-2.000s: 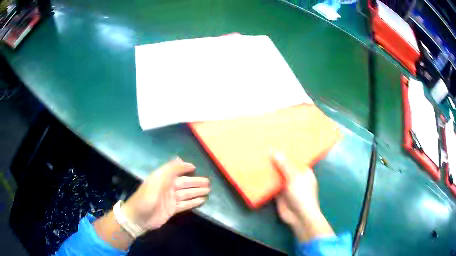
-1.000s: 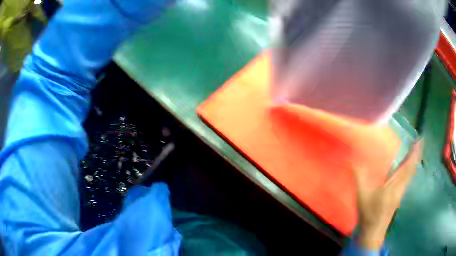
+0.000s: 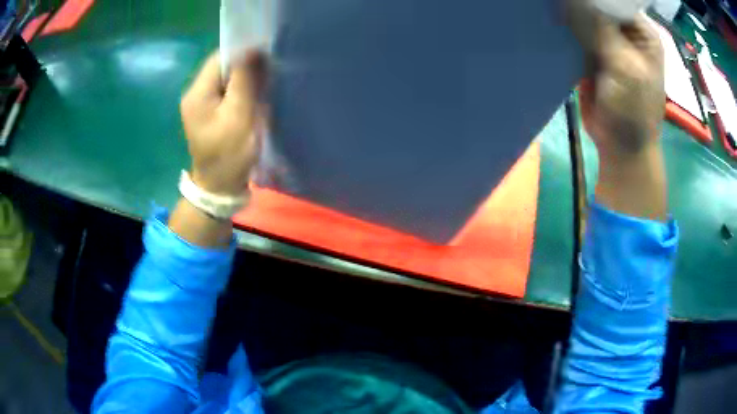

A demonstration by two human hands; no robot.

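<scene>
A dark grey sheet stack (image 3: pixel 420 113) is held up over the bench, one corner pointing down toward me. My left hand (image 3: pixel 222 121) grips its left edge, beside a pale strip of sheet. My right hand (image 3: pixel 626 85) grips its right edge; its fingers are blurred. The red-orange backing board (image 3: pixel 485 242) lies flat at the bench's front edge, beneath the stack, which hides much of it. The stack's top is cut off by the picture's edge.
The green bench (image 3: pixel 105 121) has a dark seam (image 3: pixel 576 170) right of the board. Red-edged white packs (image 3: pixel 679 73) lie at the far right. Red pieces (image 3: pixel 69 16) lie at the far left. A small dark piece (image 3: pixel 726 233) lies at the right.
The grey stack has moved left and nearer, and now both hands hold it. My right hand has left the board. The view has turned, and the board appears along the bench's front edge.
</scene>
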